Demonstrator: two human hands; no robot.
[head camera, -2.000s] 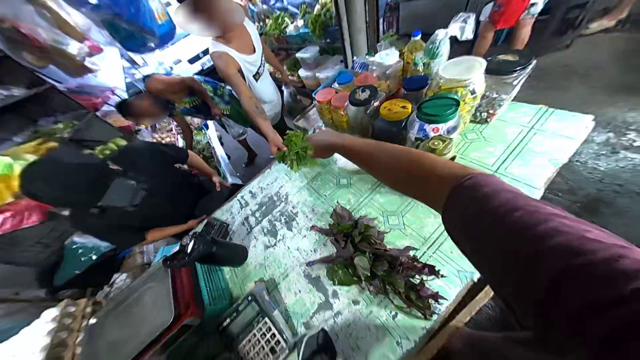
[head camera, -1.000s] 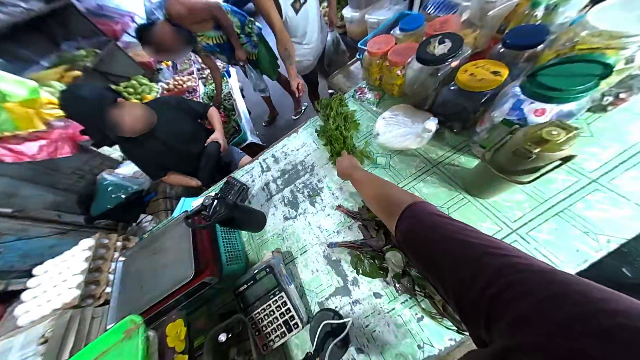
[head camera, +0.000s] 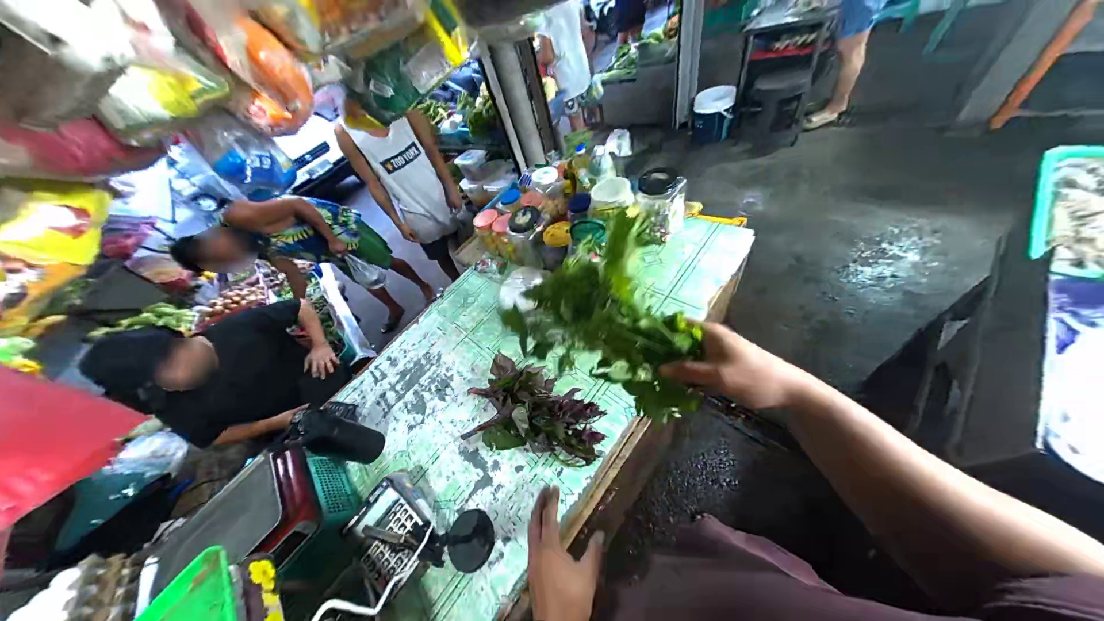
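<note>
My right hand (head camera: 733, 366) grips a bunch of leafy green herbs (head camera: 612, 323) by its stem end, held above the right edge of the green patterned table (head camera: 414, 371). The bunch is partly blurred. Beneath it, a bunch of dark purple-green leaves (head camera: 539, 410) lies on the tabletop. My left hand (head camera: 561, 556) is at the table's near edge, fingers apart and holding nothing. Just left of it are a round black object (head camera: 470, 541) and a calculator (head camera: 397, 526) with a white cable beside it.
Lidded jars (head camera: 526, 228) crowd the table's far end. A weighing scale (head camera: 228, 509) stands at the left, near a black object (head camera: 341, 434) by a seated person in black (head camera: 241, 371). Two other people stand beyond the table. Bags hang at upper left; wet floor lies to the right.
My right hand was over the table's far left side with green herbs; it is now at the right edge, holding the herb bunch. My left hand has come into view. The view has swung.
</note>
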